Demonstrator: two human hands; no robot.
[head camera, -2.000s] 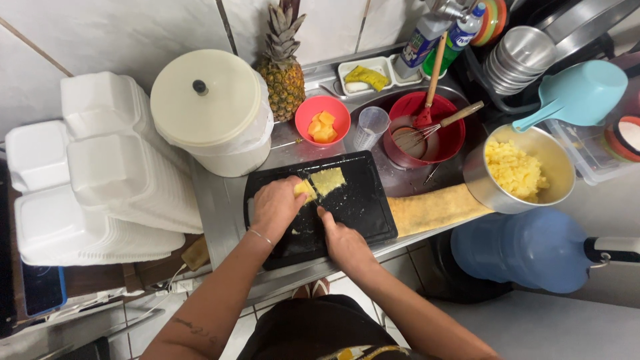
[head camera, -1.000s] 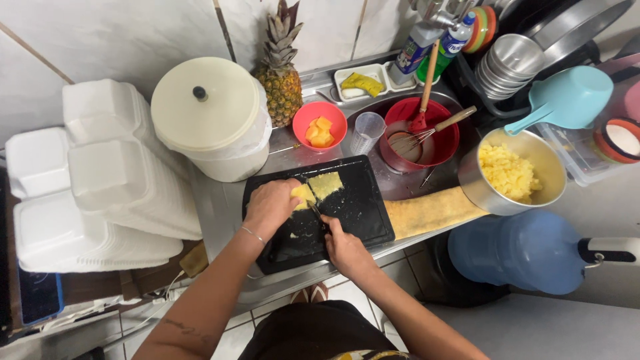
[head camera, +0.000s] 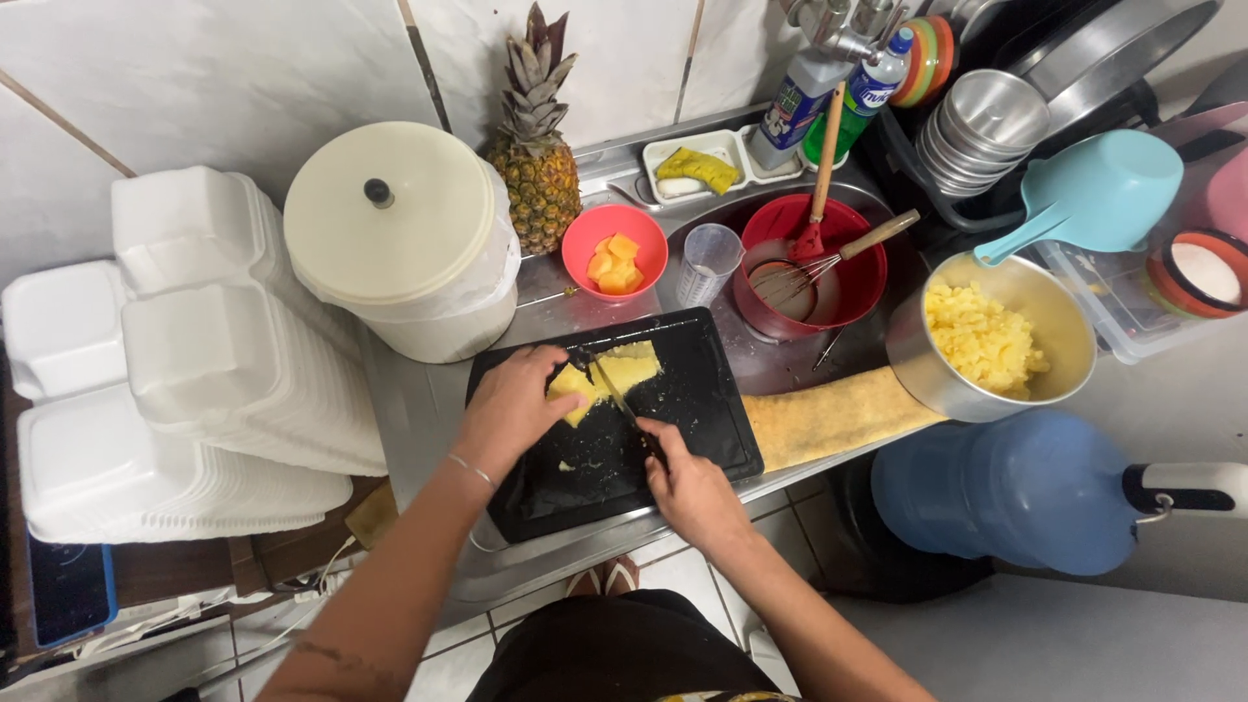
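My right hand (head camera: 690, 487) grips the handle of a kitchen knife (head camera: 614, 388), whose blade lies between two portions of pineapple flesh on a black cutting board (head camera: 673, 458). With fingers and thumb, my left hand (head camera: 512, 405) holds the left yellow piece (head camera: 575, 392). The larger pineapple piece (head camera: 629, 367) rests just right of the blade, near the board's far edge. Small crumbs are scattered over the board. A metal pot (head camera: 1072, 331) at the right holds chopped yellow pieces (head camera: 980, 341). Behind the board stands a pink bowl (head camera: 575, 255) with orange fruit chunks (head camera: 614, 265).
A lidded white bin (head camera: 390, 224) and a whole pineapple (head camera: 536, 185) stand behind the board. Stacked foam containers (head camera: 224, 370) fill the left. A red basin (head camera: 863, 283) with a whisk (head camera: 868, 239) sits in the sink, beside a clear cup (head camera: 709, 263). A blue water jug (head camera: 1004, 487) is low right.
The knife blade now shows plainly between the two pineapple portions, and the left piece sits slightly apart from the right one. Both hands stay over the board.
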